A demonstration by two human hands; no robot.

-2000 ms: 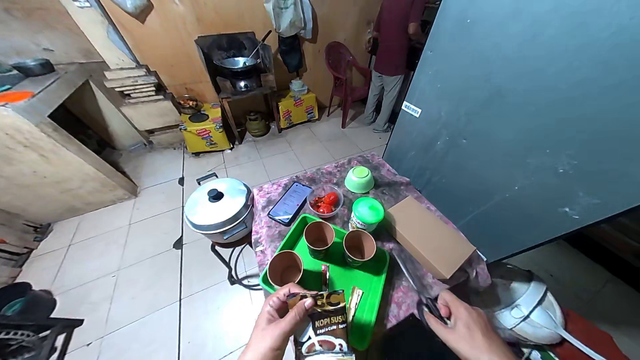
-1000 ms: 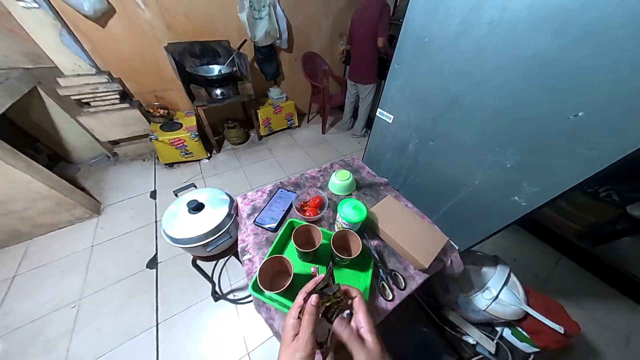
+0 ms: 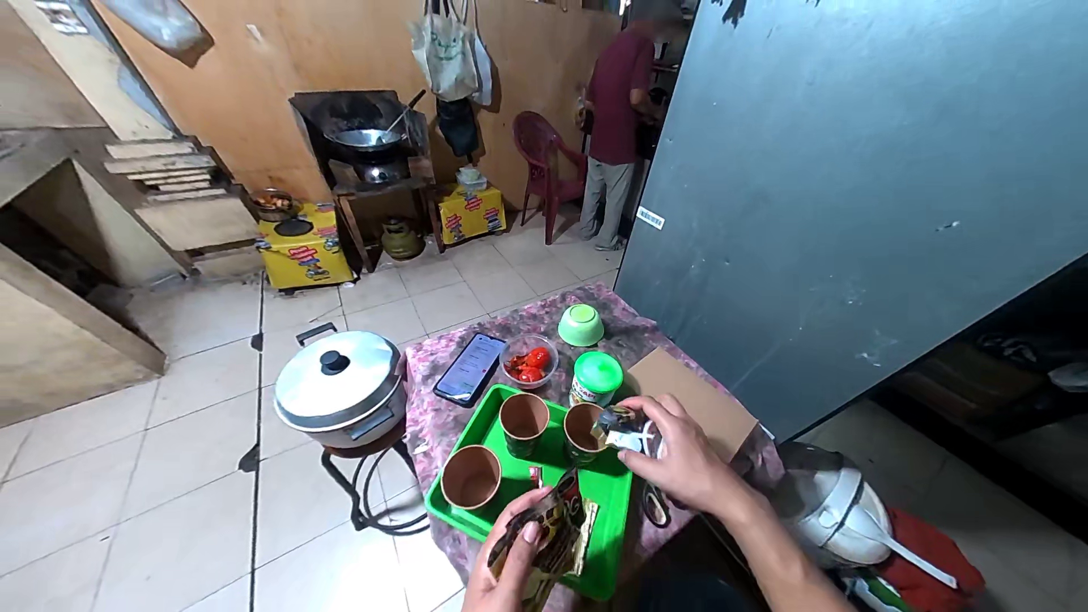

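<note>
My left hand (image 3: 514, 548) holds dark coffee sachets (image 3: 552, 527) over the near part of a green plastic tray (image 3: 605, 557). Between the thumb and fingers of my right hand (image 3: 671, 450) is a small dark-and-white packet (image 3: 625, 427), at the rim of the right brown cup (image 3: 583, 432). Two more brown cups stand on the tray, one at the back (image 3: 524, 421) and one at the left (image 3: 471, 478). A handle of the scissors (image 3: 655, 505) shows beside the tray, below my right wrist; their blades are hidden.
Behind the tray are a phone (image 3: 470, 368), a bowl of red tomatoes (image 3: 529, 362), a green-lidded jar (image 3: 597, 378), a green bowl (image 3: 580, 325) and a cardboard box (image 3: 693, 399). A lidded metal pot (image 3: 340, 387) stands left of the table. A person (image 3: 619, 110) stands at the back.
The scissors, in my right hand two seconds ago, were down on the table a second ago. My hands were together a second ago; my right hand has since moved to the right cup with a packet.
</note>
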